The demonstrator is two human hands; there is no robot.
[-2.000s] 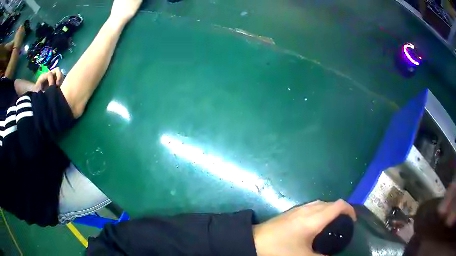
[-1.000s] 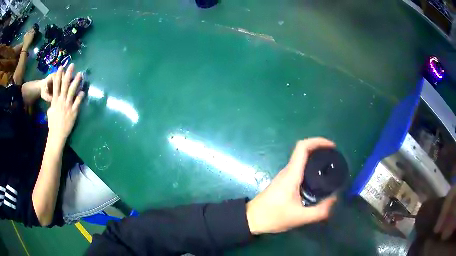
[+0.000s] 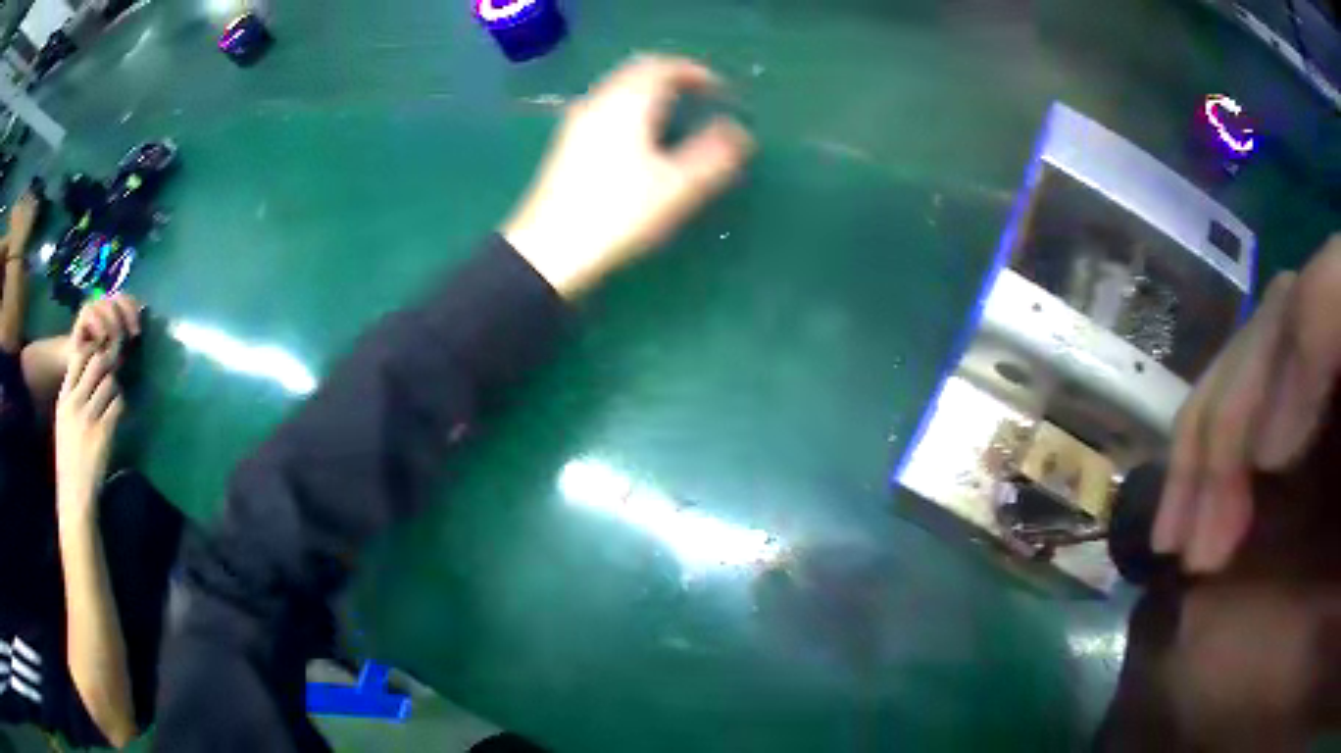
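Note:
My left hand (image 3: 630,174) is stretched out over the table, blurred, with fingers curled apart and nothing clearly visible in it. My right hand (image 3: 1250,419) is at the right edge, blurred, around the dark electric screwdriver (image 3: 1141,522), whose front end points at the screw feeder. The screw feeder (image 3: 1081,361) has blue sides, a silver top, an open tray of screws and a brass-coloured block (image 3: 1068,468) at its front. A light-up unit (image 3: 522,24) glowing purple stands beyond my left hand at the top edge.
Another glowing unit (image 3: 244,38) stands at the top left, and one (image 3: 1228,127) stands behind the feeder. A neighbouring worker's hands (image 3: 97,361) are at the left, near dark wired parts (image 3: 100,243). The green table (image 3: 765,368) has bright reflections. A blue stool part (image 3: 360,691) shows below.
My left hand has moved up and left across the table, and the black unit it held no longer shows in it. The feeder now shows more fully. The neighbour's hands have drawn together.

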